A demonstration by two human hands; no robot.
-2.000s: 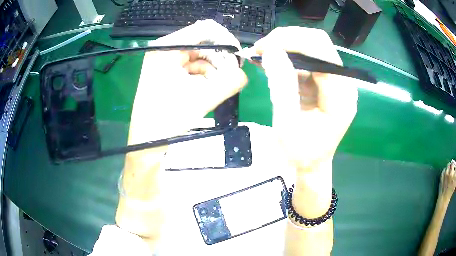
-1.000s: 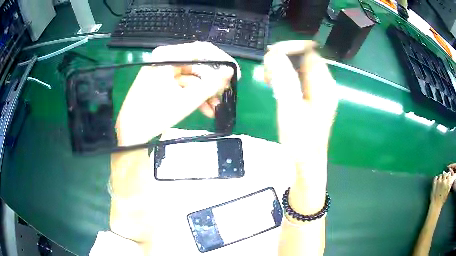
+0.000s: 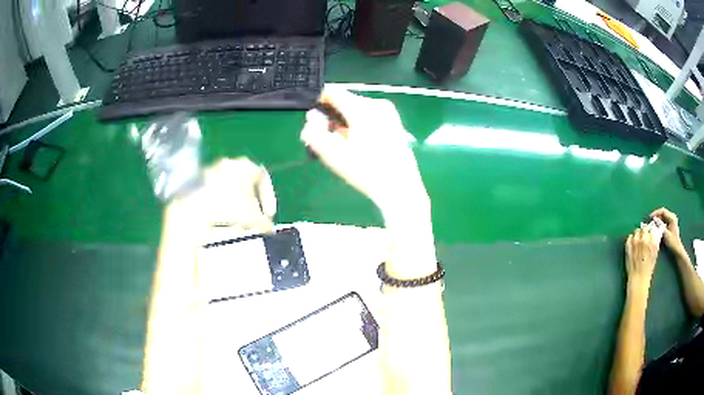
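My left hand (image 3: 231, 191) is blurred and overexposed at left centre. A shiny grey blurred piece (image 3: 171, 154) shows at its upper left; it looks like the patterned end of the phone frame, with its outline smeared. My right hand (image 3: 367, 146) is raised at centre, apart from the left, with a short dark part of the slim tool (image 3: 332, 114) at its fingers. Two phone frames lie on the bright white sheet (image 3: 340, 258): one (image 3: 287, 262) beside my left forearm, which covers its left end, and one (image 3: 274, 370) lower down, slanted, near my right forearm.
A black keyboard (image 3: 216, 75) lies at the back left, with two dark red-brown speakers (image 3: 451, 42) beside it. A black compartment tray (image 3: 598, 85) is at the back right. Another person's hands (image 3: 648, 239) are at the right edge. A small dark frame-like piece (image 3: 42, 160) lies far left.
The view has swung right. The held frame has turned from a clear open rectangle to a blurred, glinting piece. My right hand has changed pose, and the dark tool shows only in part.
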